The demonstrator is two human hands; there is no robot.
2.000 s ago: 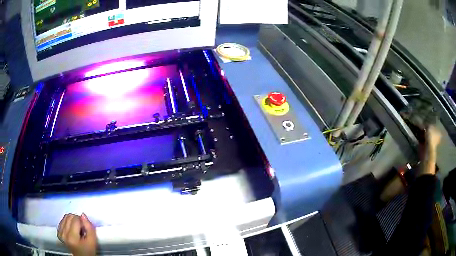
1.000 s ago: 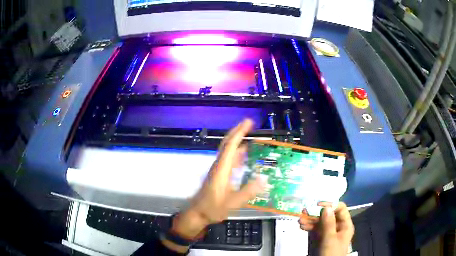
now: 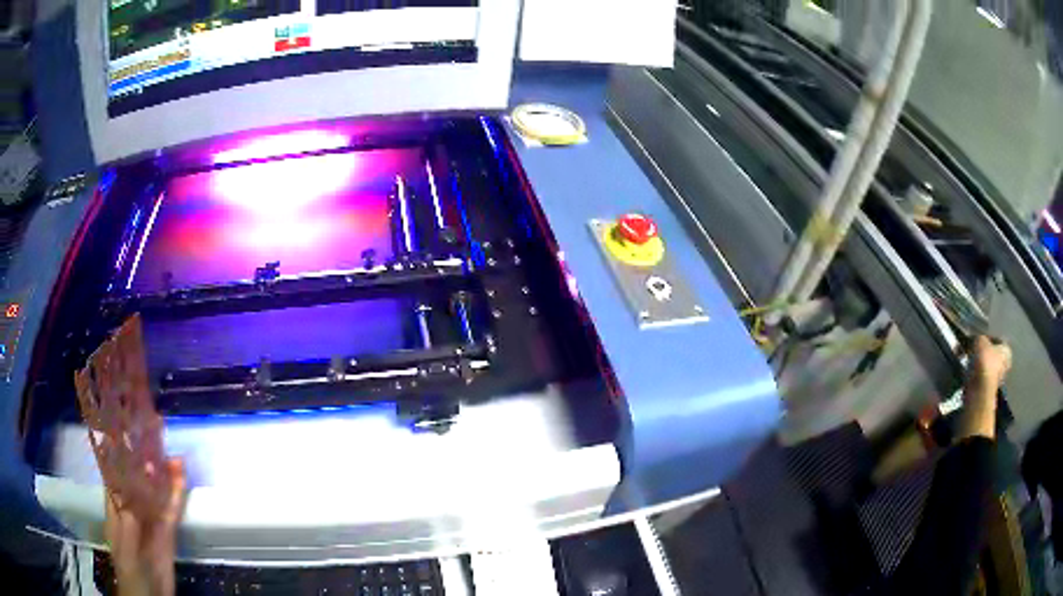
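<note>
My left hand (image 3: pixel 146 530) is at the lower left, in front of the machine's white front edge. It holds a brown, perforated plate (image 3: pixel 120 408) upright, which may be a panel seen from its back. The plate's top reaches over the left edge of the glowing bay. My right hand (image 3: pixel 988 361) is stretched out to the far right, at the conveyor rails (image 3: pixel 903 274). Its fingers are bent at a thin, blurred thing on the rail; whether it grips it cannot be told.
The blue-grey machine (image 3: pixel 688 384) has a red emergency stop button (image 3: pixel 635 229) and a roll of tape (image 3: pixel 548 123) on its right side. Black clamp rails (image 3: pixel 315 375) cross the bay. A monitor (image 3: pixel 291 47) stands above, a keyboard (image 3: pixel 373 579) below. Pale pipes (image 3: pixel 857 151) rise before the conveyor.
The view has turned right. The green panel side seen a second ago no longer shows. My right hand has moved to the conveyor; my left hand is now at the left with the brown plate.
</note>
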